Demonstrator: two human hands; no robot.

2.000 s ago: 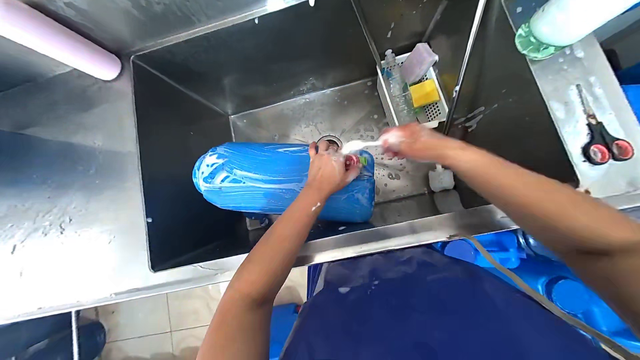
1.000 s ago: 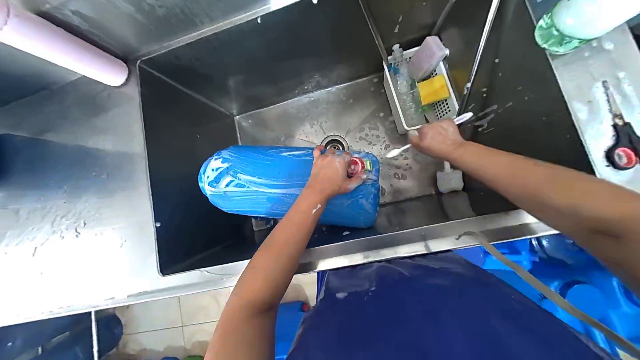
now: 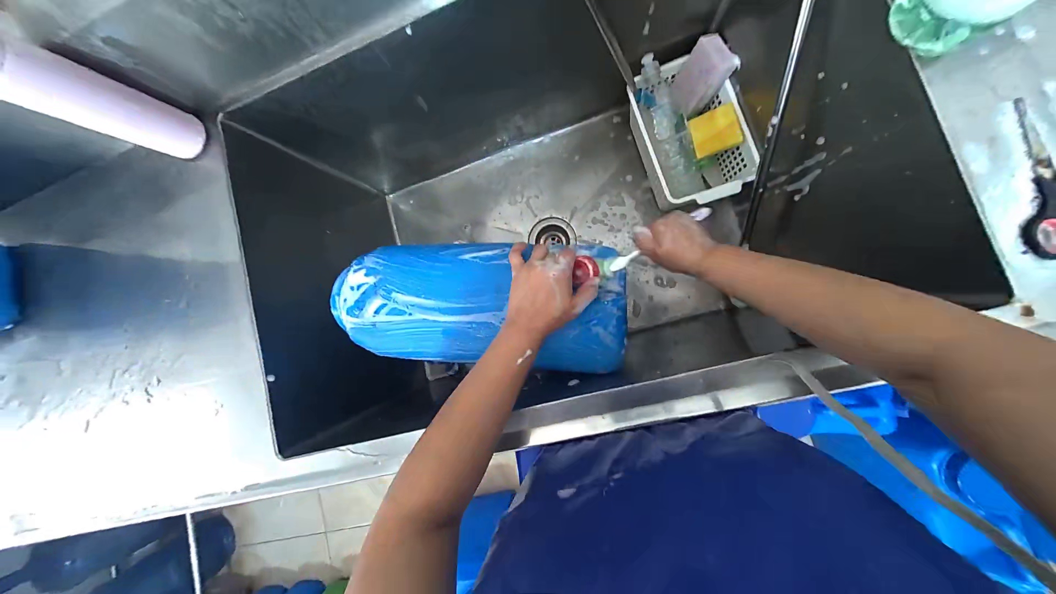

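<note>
A blue plastic container (image 3: pixel 429 301), streaked with white suds, lies on its side in a stainless steel sink (image 3: pixel 495 181). My left hand (image 3: pixel 544 289) rests on its right part, fingers curled around a red cap or tap (image 3: pixel 585 271). My right hand (image 3: pixel 678 242) grips a small white brush (image 3: pixel 624 261), likely a toothbrush, whose head touches the container just right of the red part. The sink drain (image 3: pixel 552 233) shows just behind the container.
A white plastic basket (image 3: pixel 705 196) with a yellow sponge (image 3: pixel 715 130), a pale pink block and a clear bottle hangs at the back right, beside a metal rod. Scissors (image 3: pixel 1041 186) lie on the right counter. A pink roll (image 3: pixel 107 99) is at upper left. A hose crosses the front rim.
The brush in my right hand was lifted off to the right of the container one second ago; its head now touches the container beside the red part. My left hand stays there.
</note>
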